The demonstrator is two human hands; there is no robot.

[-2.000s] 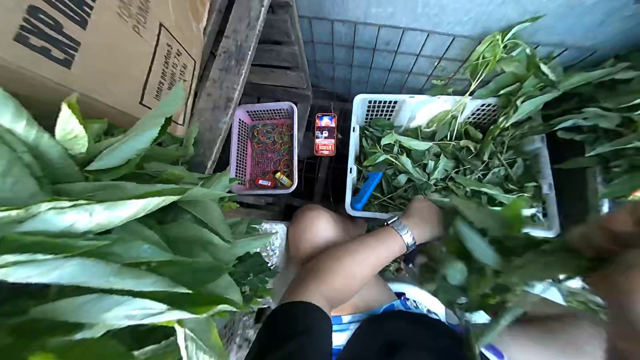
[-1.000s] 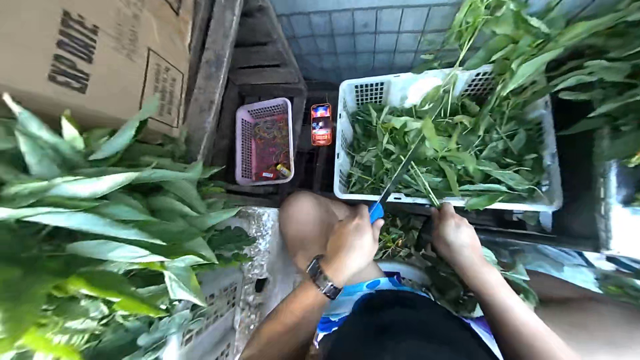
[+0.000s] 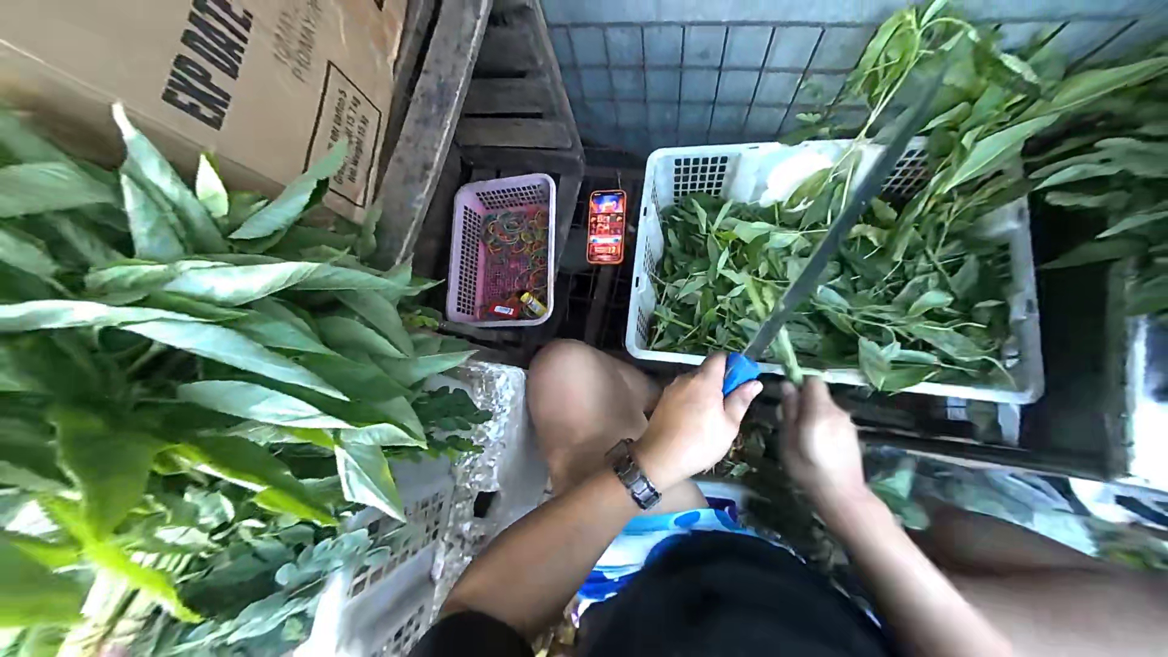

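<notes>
My left hand (image 3: 698,424), with a watch on the wrist, grips the blue handle of a long knife (image 3: 821,255). The blade points up and to the right, over a white plastic crate (image 3: 646,274) of leafy green stems (image 3: 721,274). My right hand (image 3: 821,438) pinches the lower end of a green stem (image 3: 787,356) at the crate's near edge, just right of the handle. That stem lies close along the blade; whether the two touch, I cannot tell.
A pink plastic basket (image 3: 456,265) holds rubber bands and small items. Beside it lies a phone with a lit screen (image 3: 606,228). Large leafy bunches (image 3: 246,365) fill the left, below a cardboard box (image 3: 274,82). Wooden crates (image 3: 438,119) and wire mesh (image 3: 693,64) stand behind.
Two seconds ago the blue handle lay at the crate's left edge; by one second ago my left hand held the knife. My right hand has come from the far right to the crate's near edge.
</notes>
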